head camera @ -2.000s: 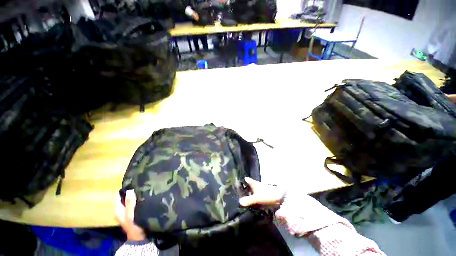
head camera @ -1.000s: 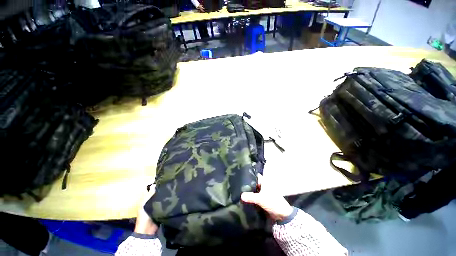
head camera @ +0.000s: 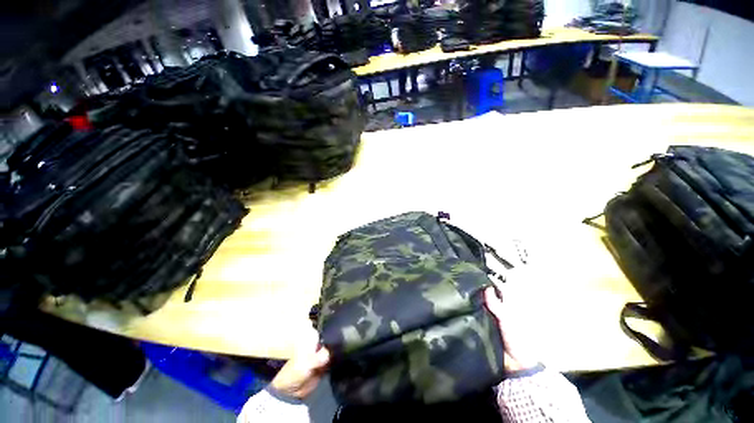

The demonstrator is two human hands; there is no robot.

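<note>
A green, brown and black camouflage backpack (head camera: pixel 397 306) lies at the near table edge, its front face up, with a seam across it. My left hand (head camera: pixel 304 368) grips its lower left side. My right hand (head camera: pixel 501 332) grips its right side, with the fingers partly hidden behind the bag. A dark strap tail and small zipper pulls stick out at the upper right of the bag. The underside of the bag is hidden.
The yellow table (head camera: pixel 248 281) bears dark stacked backpacks (head camera: pixel 124 198) at the left and another backpack (head camera: pixel 694 240) at the right, with a loop of strap hanging near the edge. A blue stool (head camera: pixel 486 89) and a far table with bags stand behind.
The view has swung to the left. The bag was turned more upright, so its lower section now shows below the seam. Both hands still hold its sides.
</note>
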